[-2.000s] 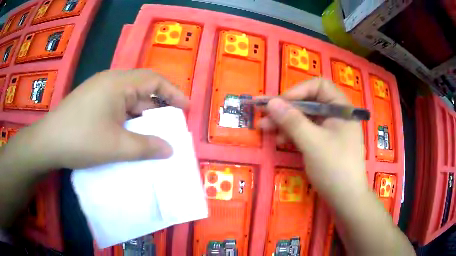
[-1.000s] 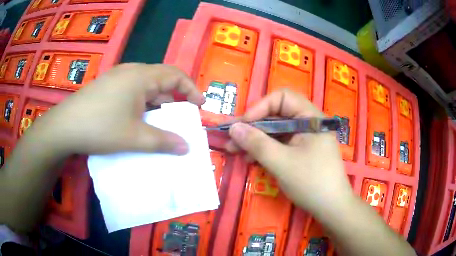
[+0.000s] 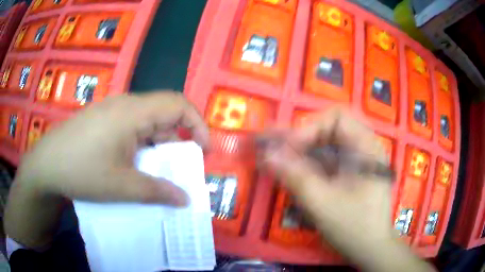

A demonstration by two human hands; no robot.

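My left hand holds a folded white label sheet between thumb and fingers at the lower left; faint printed rows show on its right part. My right hand is blurred and grips dark tweezers, whose tip area points left over the foam tray. Between the hands lies an orange phone back with a yellow camera block at its top and silver card slots lower down, in a pocket of the pink-red foam tray. Whether the tweezers carry a sticker cannot be told.
More orange phone backs fill the tray pockets around my right hand. A second foam tray of phones lies at the left, with a strip of dark green bench between. A carton and yellow item stand at upper right; stacked trays are at the right edge.
The view has shifted, so the tray's lower row now lies between my hands. The label sheet sits lower in the picture. My right hand with the tweezers has moved slightly right and down and is blurred.
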